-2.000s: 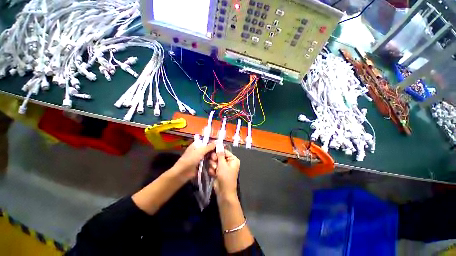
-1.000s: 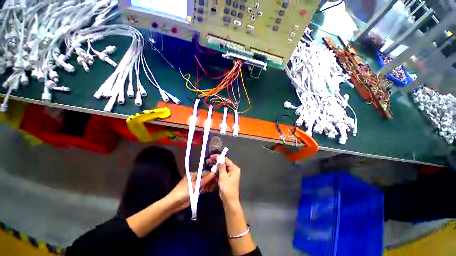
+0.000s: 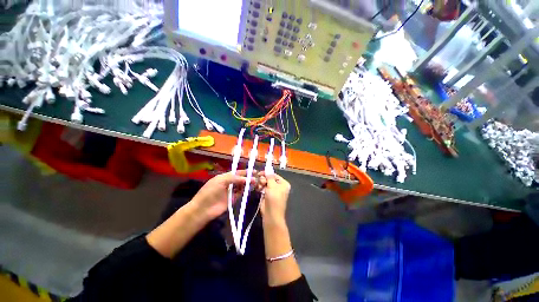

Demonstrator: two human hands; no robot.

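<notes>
A white cable (image 3: 242, 221) hangs as a narrow V from the two left test leads (image 3: 237, 154) on the orange fixture strip (image 3: 307, 160). My right hand (image 3: 275, 196) pinches a white connector (image 3: 269, 168) of another cable, up against the third test lead from the left. A thin strand runs down from between my hands. My left hand (image 3: 217, 193) is beside and partly behind the hanging loop, its fingertips reaching towards my right hand; what they grip is hidden. The fourth lead (image 3: 283, 158) stands on the strip with nothing hanging from it.
The cable tester (image 3: 289, 41) stands behind thin coloured wires (image 3: 275, 112). White cables lie left (image 3: 71, 59) and right (image 3: 378, 127) of it. A yellow clamp (image 3: 180, 153) and an orange clamp (image 3: 354, 189) sit at the strip's ends. A blue bin (image 3: 402, 259) stands low right.
My hands worked at the left leads, then moved down from the strip, leaving the white loop hanging. Now both are back up, my right hand at the third lead with a connector.
</notes>
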